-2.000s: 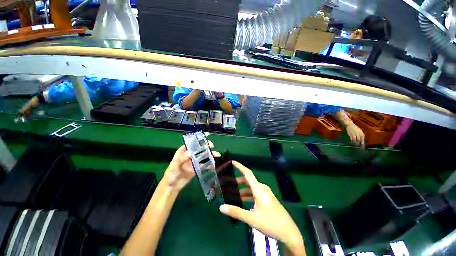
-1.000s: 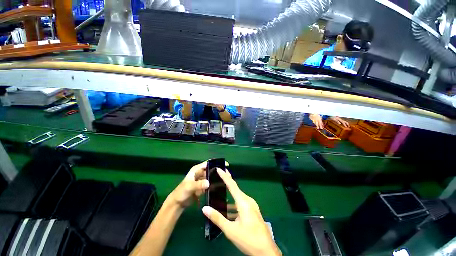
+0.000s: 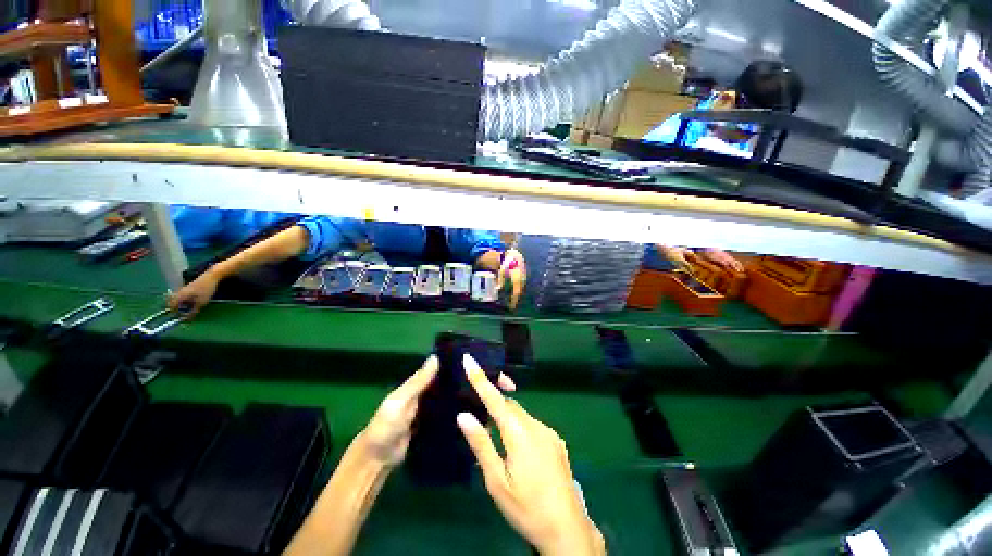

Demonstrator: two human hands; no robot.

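Note:
A dark phone-sized screen assembly [image 3: 441, 440] is held upright in front of me, its outline blurring into the dark belt. My left hand [image 3: 394, 421] grips its left edge; a fingertip shows past its right edge. My right hand [image 3: 528, 467] is over its face, index finger laid on the upper part and thumb apart lower down. Whether the right fingers also grip it is hard to see. The pale metal plate seen before is hidden.
Black trays [image 3: 256, 467] stand at left, a black box [image 3: 832, 467] at right. A metal fixture [image 3: 696, 516] lies right of my hands. Black screens [image 3: 651, 424] and pale frames [image 3: 82, 315] lie on the green belt. An opposite worker's hand [image 3: 196, 293] reaches in beside silver fixtures [image 3: 403, 282].
The dark screen, first held beside the pale plate, now covers it. My right hand has shifted from the screen's edge onto its face. The opposite worker's arm has reached out towards a frame at left.

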